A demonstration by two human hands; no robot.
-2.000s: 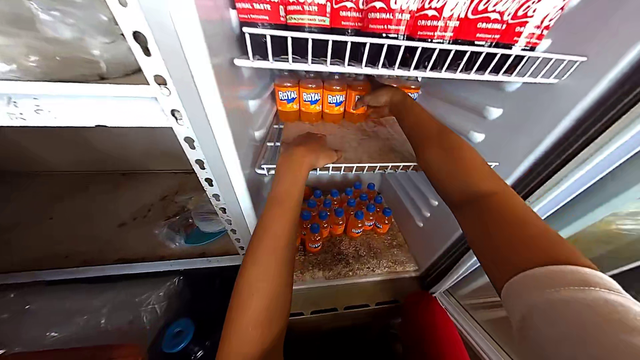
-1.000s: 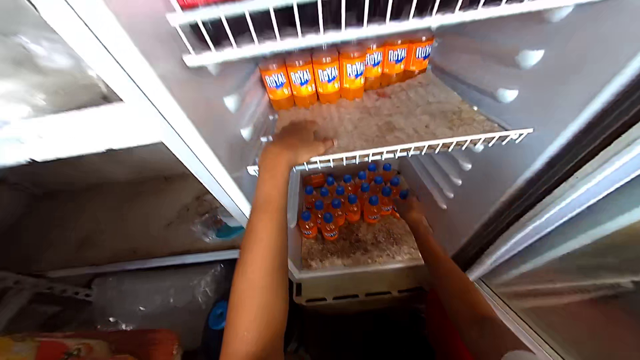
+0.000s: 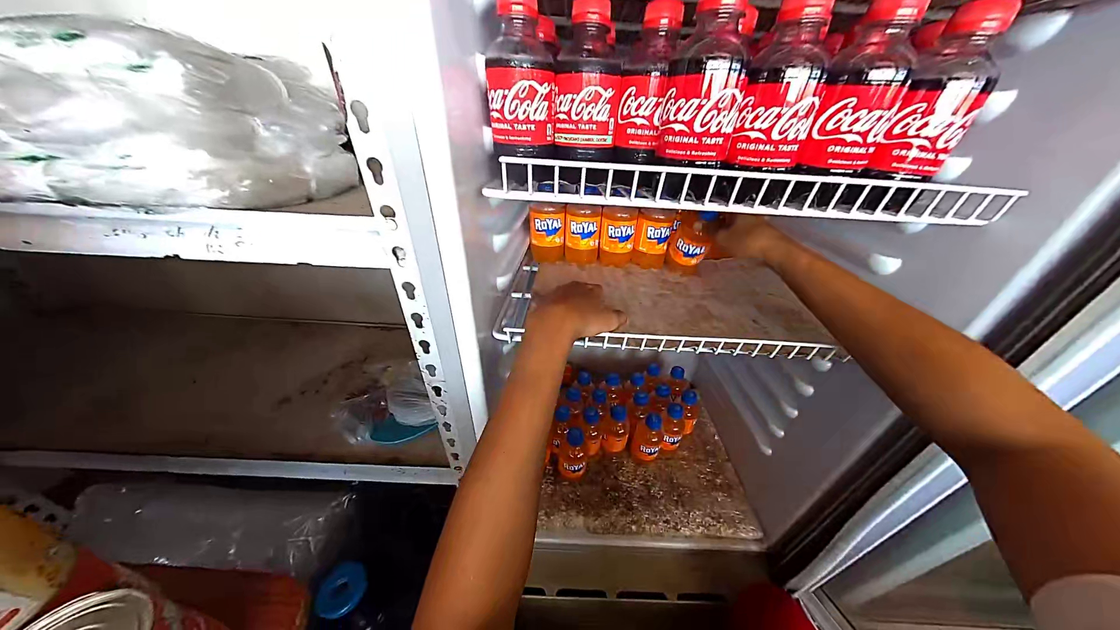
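My right hand (image 3: 742, 238) is shut on an orange Royal soda bottle (image 3: 689, 245) on the middle shelf; its fingers are partly hidden behind the bottle. To the left of that bottle stands a row of upright Royal bottles (image 3: 619, 234). My left hand (image 3: 581, 311) rests on the front left of the middle shelf's brown liner (image 3: 700, 302), near the white wire edge, and holds no bottle. On the cooler's bottom, several small Royal bottles with blue caps (image 3: 616, 429) stand in a cluster. Above, Coca-Cola bottles with red caps (image 3: 700, 114) line the top wire shelf.
The white wire shelf edge (image 3: 761, 192) runs just above my right hand. At the right is the cooler's door (image 3: 971, 516). A white slotted metal upright (image 3: 411, 297) and shelves with plastic bags (image 3: 157, 114) stand left. A blue-capped container (image 3: 341, 591) sits low at the left.
My right hand has moved up from the small bottles at the bottom to the middle-shelf row, where it grips a bottle. My left hand stays at the shelf's front left. The view has shifted.
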